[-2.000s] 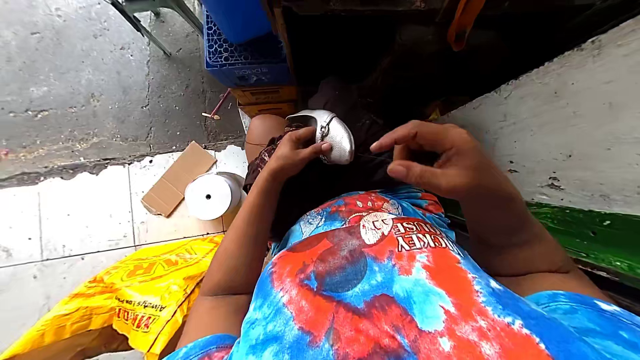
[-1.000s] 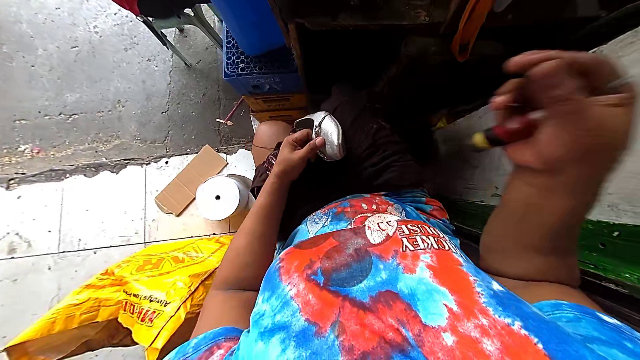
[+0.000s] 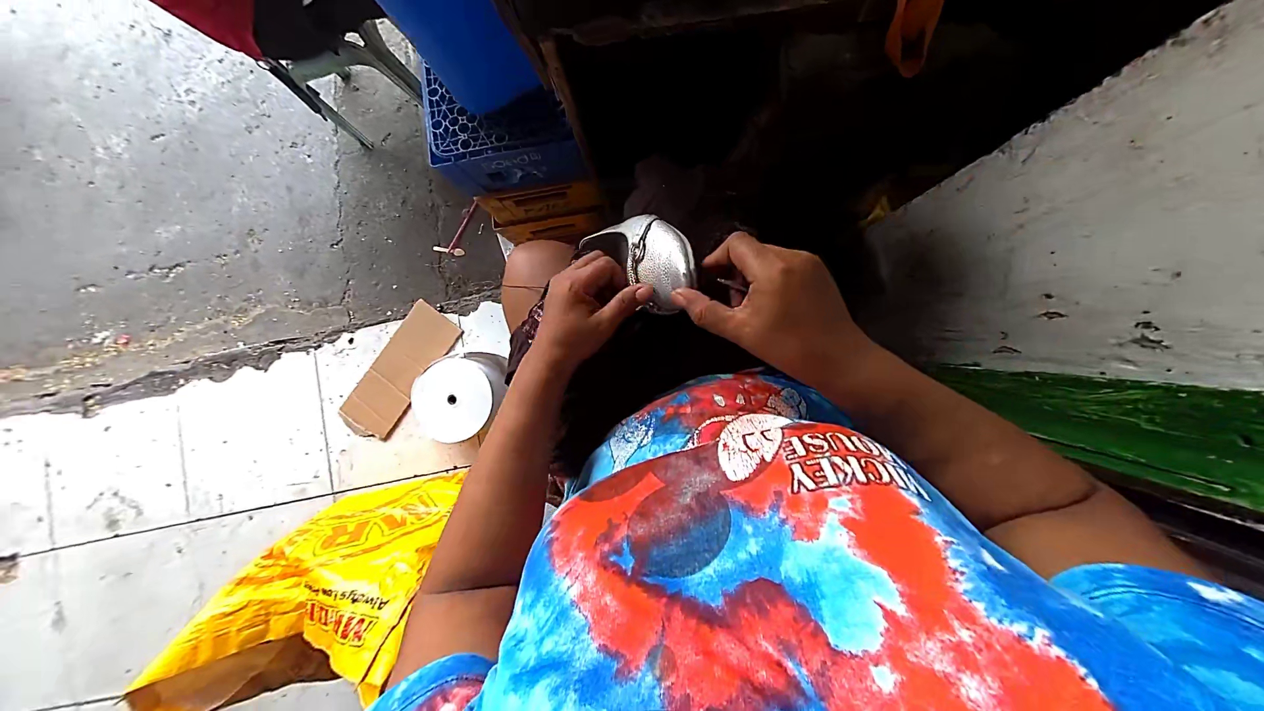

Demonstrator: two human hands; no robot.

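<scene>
A silver shoe [image 3: 664,259] with a textured, rounded toe and a braided trim rests over my lap between my hands. My left hand [image 3: 591,301] grips its near left side, thumb and fingers pinched at the edge beside the trim. On the right side of the toe, my right hand [image 3: 765,291] touches the shoe with its thumb and has its index finger bent close by. Something thin shows between the fingers of the right hand, too small to name. A fine dark thread or tip sticks out left of my left hand.
On the tiled ledge at left lie a white spool [image 3: 454,398], a folded cardboard piece [image 3: 402,370] and a yellow plastic bag [image 3: 326,583]. Blue crate [image 3: 504,168] and yellow crates stand ahead. A dark wooden structure is in front; a wall with a green base [image 3: 1106,425] rises at right.
My right hand, raised at far right one second ago with a red and yellow-tipped object, has come down to the shoe. That object cannot be made out now. My left hand still holds the shoe.
</scene>
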